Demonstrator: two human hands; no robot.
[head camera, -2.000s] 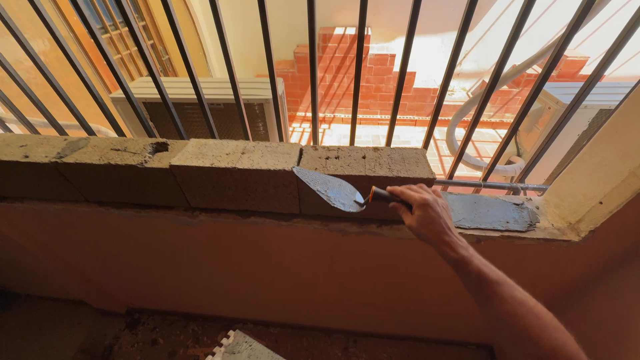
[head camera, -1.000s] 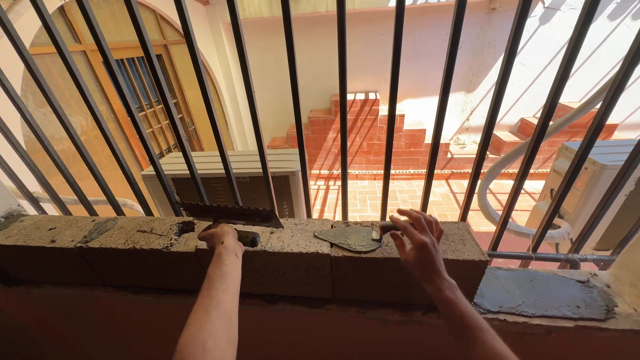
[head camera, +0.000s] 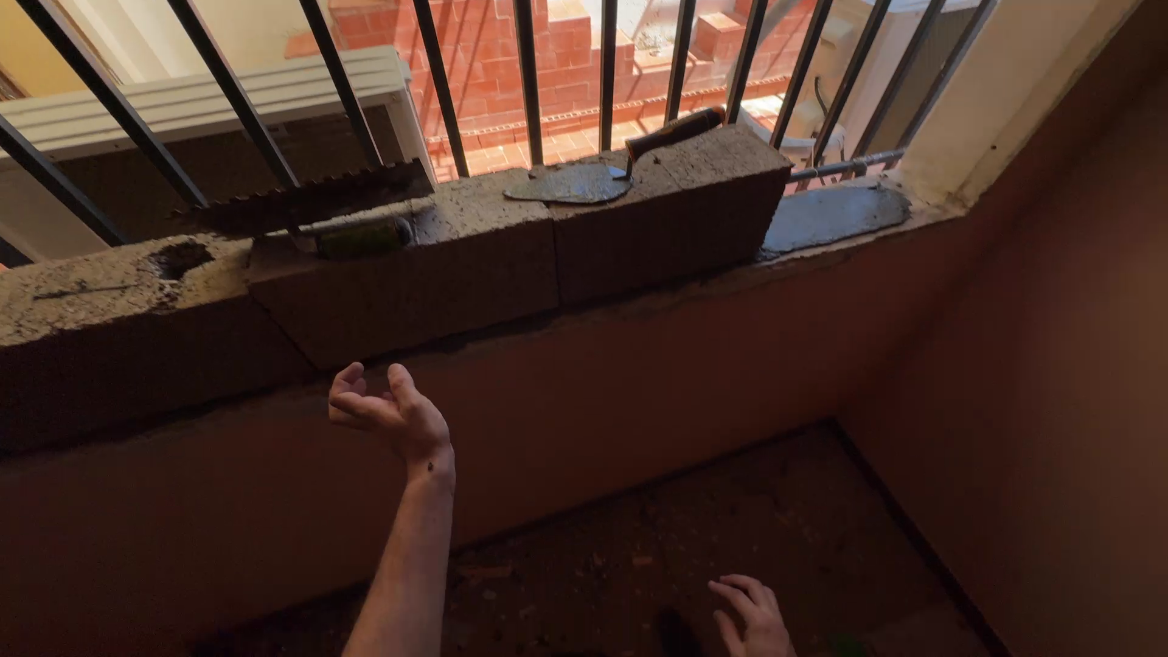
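Observation:
My left hand (head camera: 391, 408) is in front of the low wall, fingers partly curled, holding nothing. At the lower right, my right hand (head camera: 750, 613) hangs over the floor with its fingers apart and holds nothing. A pointing trowel (head camera: 575, 183) lies on the right-hand concrete block (head camera: 671, 228), its handle resting toward the bars. On the block to the left lies a notched trowel (head camera: 315, 199), its toothed edge up and its handle toward me. A smooth patch of grey mortar (head camera: 837, 217) covers the ledge right of the last block.
Black metal bars (head camera: 526, 82) stand behind the block row. A block at the left has a broken hole (head camera: 181, 259) in its top. The side wall (head camera: 1031, 356) rises at the right. Small debris lies on the dark floor (head camera: 639, 557). Outside are air-conditioner units (head camera: 246, 91) and red tiled steps.
Both hands have let go of the trowels and moved down from the blocks. Two seconds ago the pointing trowel was in my right hand; now it lies on the block. The view has tilted downward.

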